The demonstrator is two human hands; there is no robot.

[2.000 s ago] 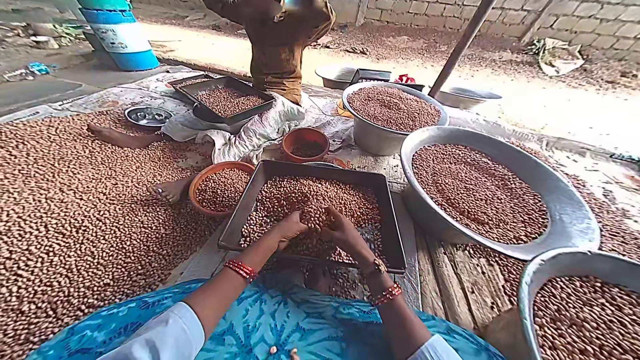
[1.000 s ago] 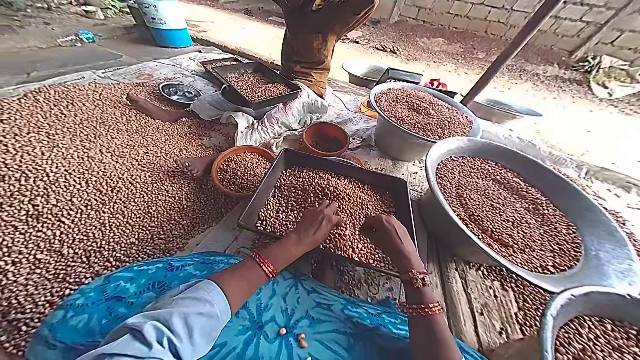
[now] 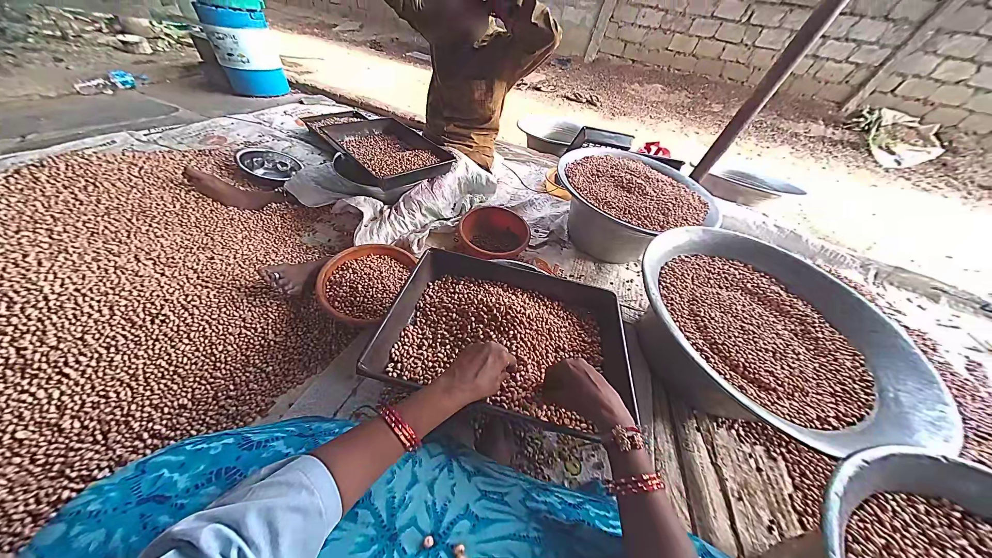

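A dark square metal tray (image 3: 395, 329) stands in front of me, heaped with brown nuts (image 3: 496, 310) that look like shelled peanuts. Over the near part of the heap is my left hand (image 3: 479, 370), fingers bent down onto the nuts. My right hand (image 3: 577, 391) is curled at the tray's near right side, knuckles up, its fingertips hidden. Whether either hand holds nuts cannot be seen. An orange bowl (image 3: 325, 291) of nuts touches the tray's left side, and a smaller red-brown bowl (image 3: 474, 226) with a little dark matter inside stands behind it.
Loose nuts (image 3: 155, 310) cover the ground at left. Large metal basins (image 3: 914, 387) of nuts stand at right. Another person (image 3: 465, 77) is beyond the tray, near more black trays (image 3: 422, 174). A slanted pole (image 3: 767, 89) rises behind the basins; a blue and white bucket (image 3: 246, 58) stands back left.
My hands were close together over the nuts two seconds ago; they have moved apart, the right one toward the tray's near right side.
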